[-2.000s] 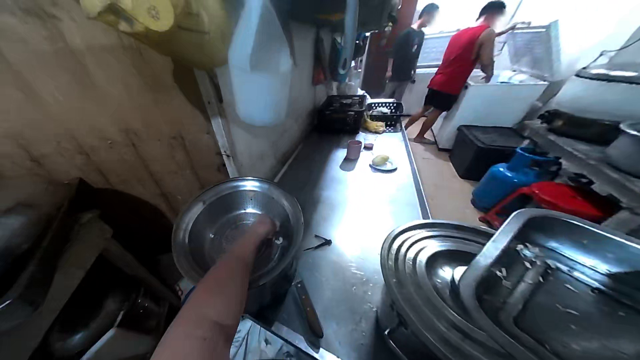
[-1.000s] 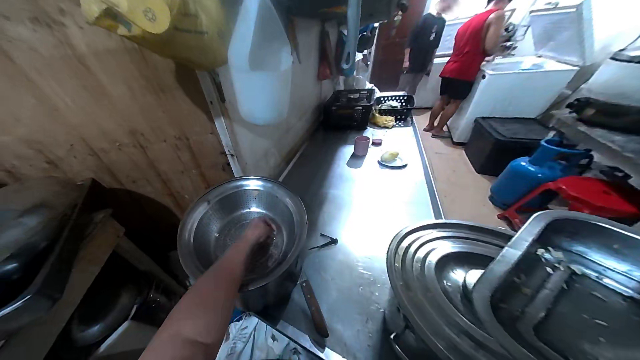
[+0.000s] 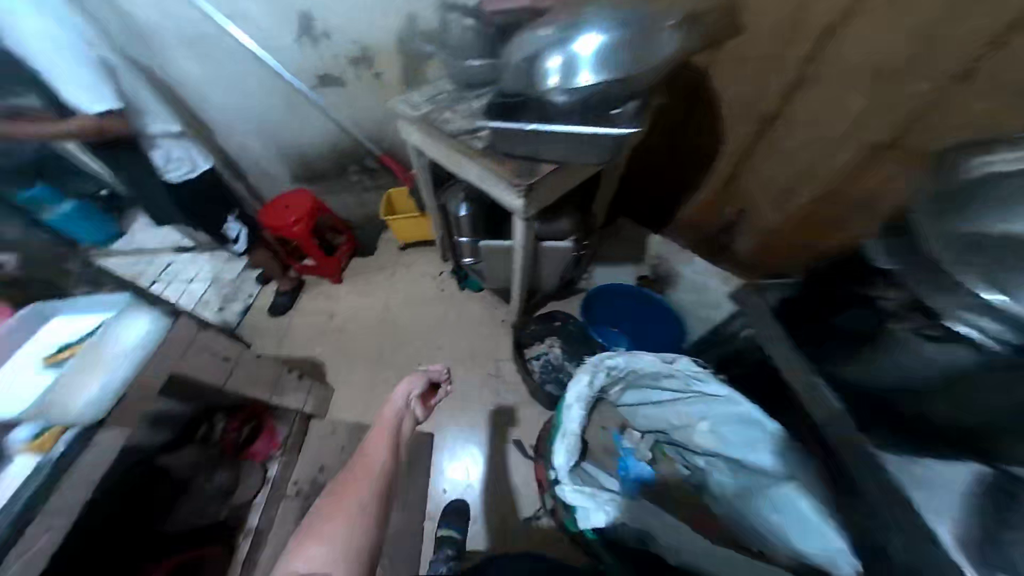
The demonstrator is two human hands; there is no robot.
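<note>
My left hand (image 3: 424, 392) hangs over the tiled floor in the middle of the view, its fingers curled in. Blur hides whether anything small lies between them. My right hand is not in view. To the right of my left hand stands a bin lined with a white woven sack (image 3: 672, 424), its mouth open and a scrap of blue plastic (image 3: 632, 466) inside. Behind it are a black tub (image 3: 552, 352) with pale scraps in it and a blue plastic basin (image 3: 634, 316).
A worn table (image 3: 512, 180) bears metal pans. Near it stand a yellow bucket (image 3: 406, 218) and a red plastic stool (image 3: 308, 232). A person (image 3: 172, 152) is at the upper left. A white tray (image 3: 72, 352) rests on a tiled counter at left. Metal pots (image 3: 972, 232) are at right.
The view has swung far from the steel counter to the floor and sack-lined bin. My left hand, earlier inside a metal pot, is out of it and over the floor.
</note>
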